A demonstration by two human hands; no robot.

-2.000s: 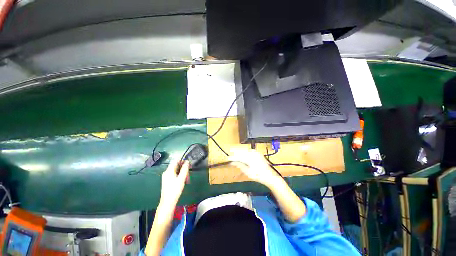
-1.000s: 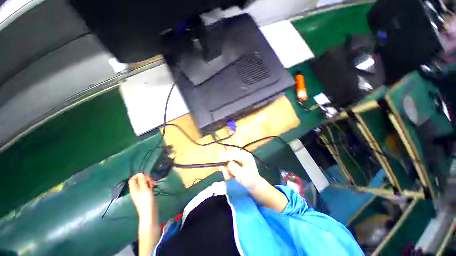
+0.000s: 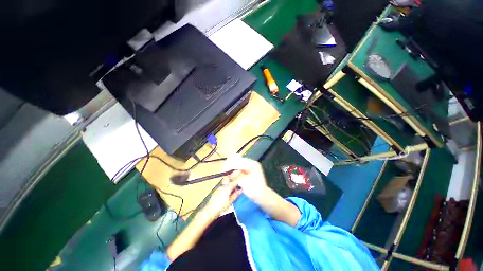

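Observation:
My right hand (image 3: 249, 179) is closed on a thick black cable (image 3: 208, 177), which runs left from it over the cardboard sheet (image 3: 266, 115). My left hand (image 3: 223, 197) meets it at the same spot, fingers together; what its fingertips hold is hidden. The black computer case (image 3: 204, 108) lies flat beyond my hands, with the blue video plug (image 3: 212, 139) at its near edge. The dark monitor (image 3: 69, 42) stands over the case at the upper left. A black power adapter (image 3: 150, 204) lies left of the cardboard.
White sheets (image 3: 119, 140) lie beside the case. An orange-handled tool (image 3: 270, 81) lies right of it. A small dark block (image 3: 117, 242) is at the lower left. A clear bag with red bits (image 3: 297, 177) is right of my hands. Green racks with tan frames (image 3: 389, 138) stand at the right.
My left hand has left the small items at the left and come over to my right hand. The view has turned further right, showing more of the racks.

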